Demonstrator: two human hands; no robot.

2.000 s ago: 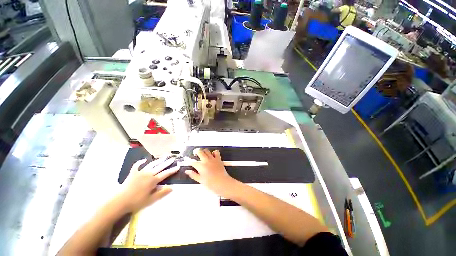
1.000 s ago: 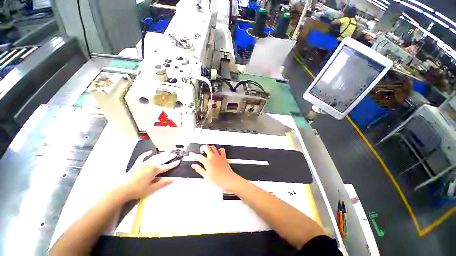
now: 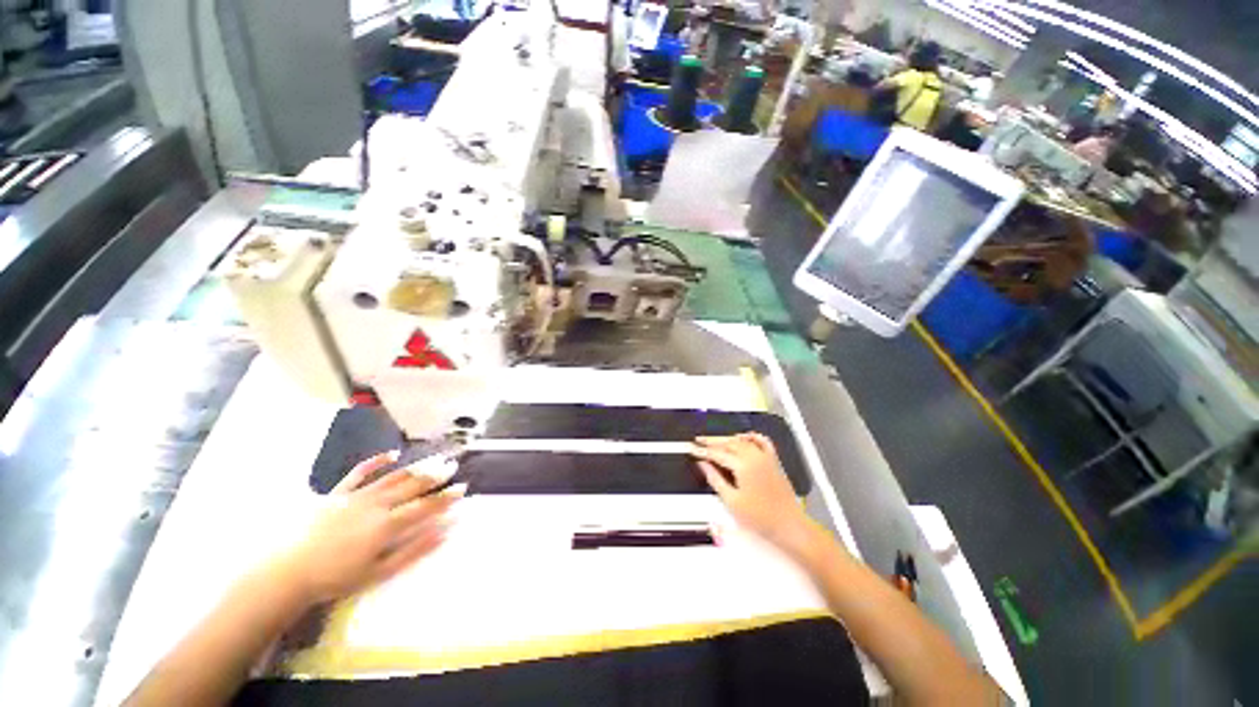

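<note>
A long black panel [image 3: 594, 472] with rounded corners and a narrow lengthwise slot lies flat on the white template [image 3: 483, 553], partly under the sewing machine head [image 3: 414, 311]. My left hand [image 3: 380, 518] lies flat, fingertips on the panel's left part close to the needle area, which is too small to make out. My right hand [image 3: 748, 483] rests its fingertips on the panel near the slot's right end, fingers apart. Neither hand grips anything. A dark slot [image 3: 645, 537] shows in the template below the panel.
Black material [image 3: 580, 677] lies at the near edge by my body. The feed clamp carriage [image 3: 615, 297] stands behind the template. A control screen [image 3: 909, 232] stands at the right. Small orange and black tools [image 3: 904, 573] lie beyond my right forearm. A person [image 3: 915, 94] is in the far background.
My right hand has slid right along the panel, from near the needle to the slot's right end. My left hand stays at the panel's left part. The view has shifted slightly.
</note>
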